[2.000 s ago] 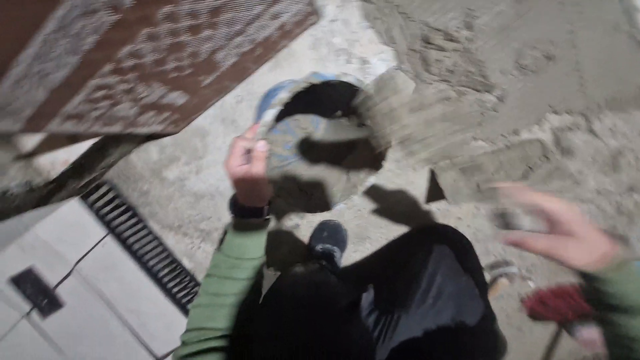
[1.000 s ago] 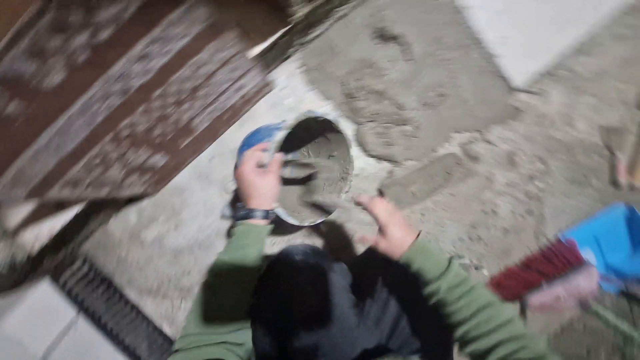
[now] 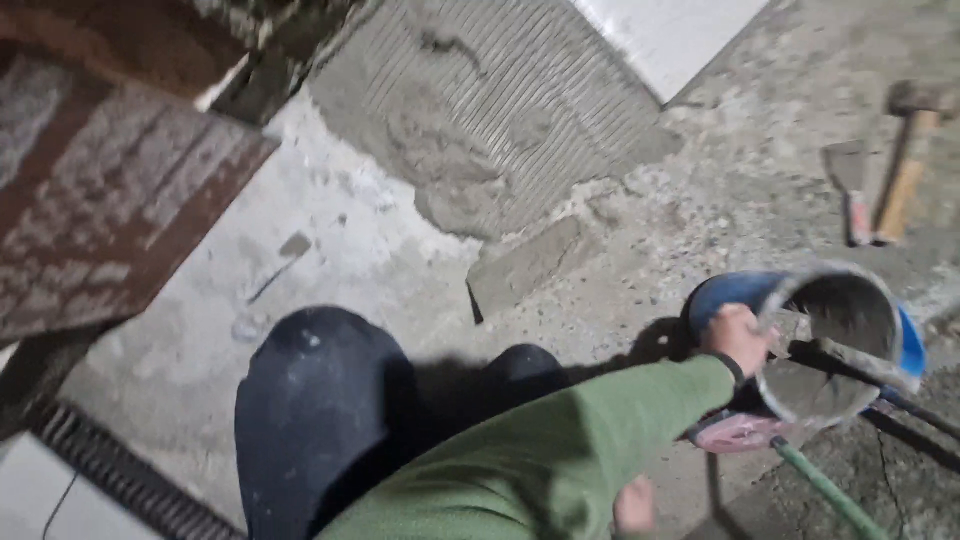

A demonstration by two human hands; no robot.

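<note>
My left hand (image 3: 739, 337), with a dark band at its wrist, grips the near rim of a blue bucket (image 3: 731, 289) at the right. The bucket tilts, its mouth towards me, with grey mortar (image 3: 814, 390) inside and on its rim. A mortar-coated tool with a dark handle (image 3: 855, 364) lies across the mouth. Part of my right hand (image 3: 635, 504) shows below my left sleeve; most of it is hidden. Ahead, combed grey mortar (image 3: 540, 97) covers the floor. A flat, mortar-coated rectangular piece (image 3: 529, 266) lies at its near edge.
A scraper (image 3: 849, 180) and a wooden-handled hammer (image 3: 900, 172) lie at the upper right. A white tile (image 3: 675, 37) borders the mortar. A pink brush head (image 3: 739, 433) with a green handle (image 3: 829, 487) sits below the bucket. A brown panel (image 3: 112, 195) and drain grate (image 3: 127, 472) are at left.
My left hand has carried the bucket from in front of me, beside the brown panel, over to the right by the brush. My right hand has dropped mostly behind the left arm.
</note>
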